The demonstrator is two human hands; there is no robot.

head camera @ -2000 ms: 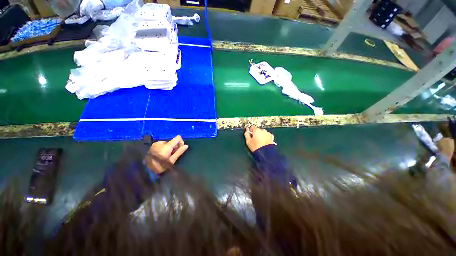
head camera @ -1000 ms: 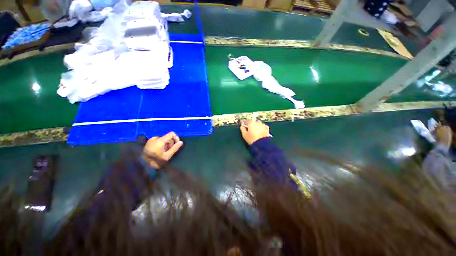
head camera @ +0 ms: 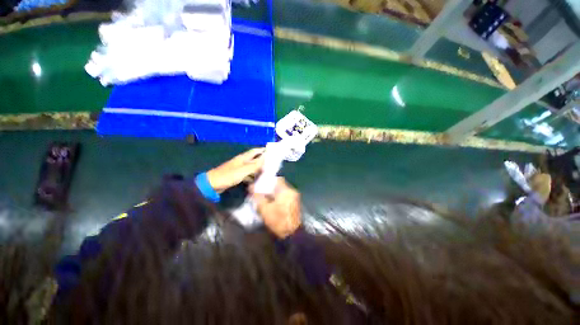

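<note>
A white open housing (head camera: 297, 129) with small dark parts inside is held up over the belt edge rail, its open side showing. Its bagged cord (head camera: 269, 166) hangs from it toward me. My right hand (head camera: 278, 204), blurred, is closed around the bagged cord. My left hand (head camera: 241, 168), with a blue wristband, reaches in from the left and its fingertips meet the bag just below the housing. Whether they grip it is unclear. The lower end of the cord is hidden by my right hand and by hair.
A stack of white units and bags (head camera: 172, 47) lies on a blue plastic sheet (head camera: 241, 101) across the green conveyor (head camera: 356, 82). A smartphone (head camera: 57, 171) lies left. A metal post (head camera: 509, 98) slants at right, near another person's hand (head camera: 540, 186).
The unit has come from the conveyor to my hands. My right hand has closed on its bagged cord, and my left hand has moved right to the bag. The view has tilted down.
</note>
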